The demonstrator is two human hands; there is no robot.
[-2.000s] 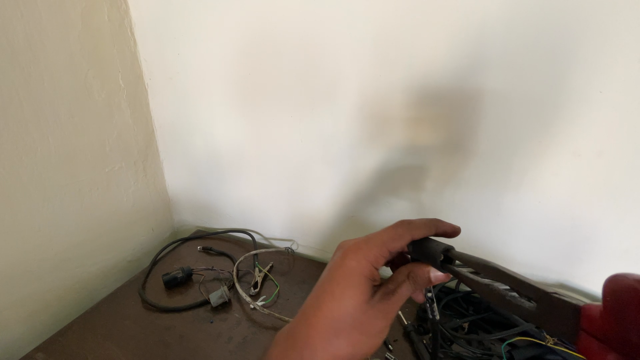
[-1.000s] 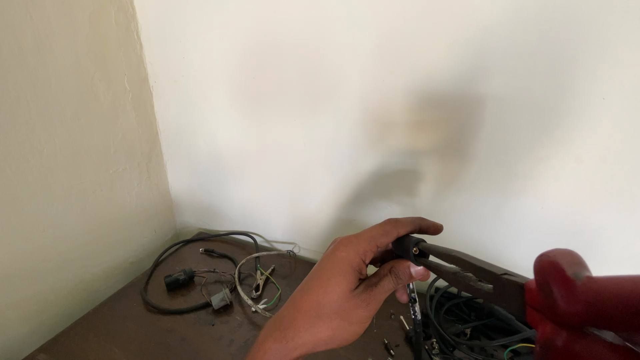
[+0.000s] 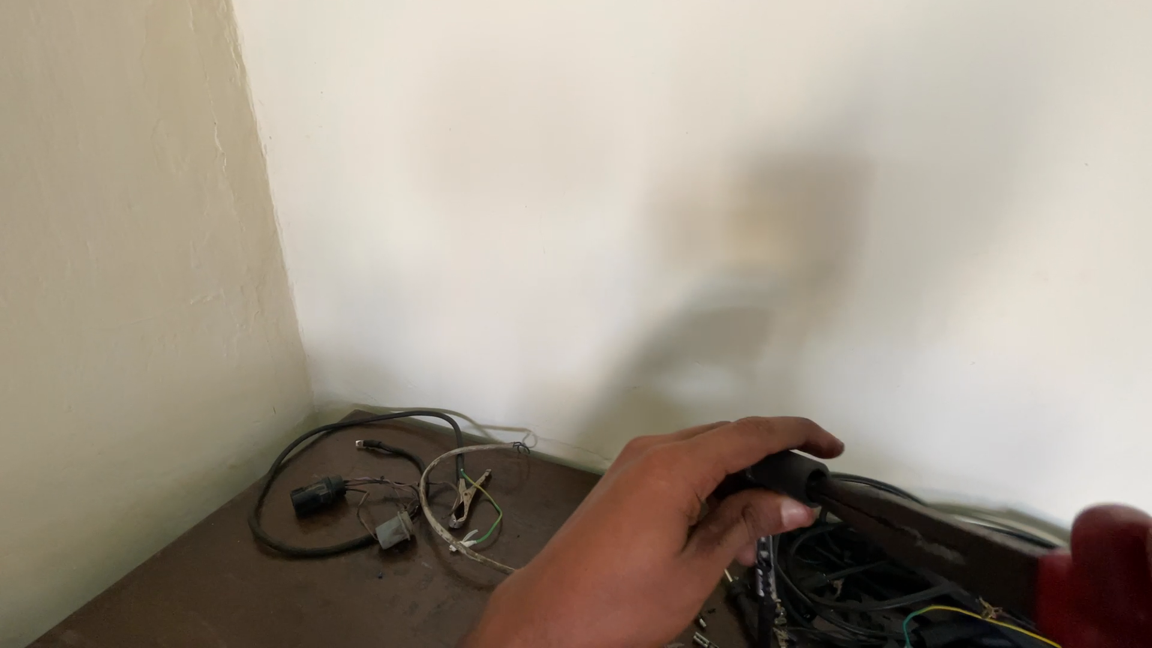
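Note:
Near the bottom middle, my left hand grips a black cylindrical part between thumb and fingers, its hollow end facing right. The dark metal jaws of pliers meet this hollow end; whether the tips are inside it cannot be told. Red pliers handles are cut off by the right edge, and my right hand is out of view. A dark cord with light marks hangs below my left fingers.
On the brown tabletop at left lie a looped black cable, a black connector, a grey connector and a metal crocodile clip. Tangled black cables and a yellow-green wire lie at right. Walls stand behind and left.
Compared with one second ago, the red pliers handles have moved right, partly out of view. The black part's hollow end, turned more toward the camera then, now points more to the right.

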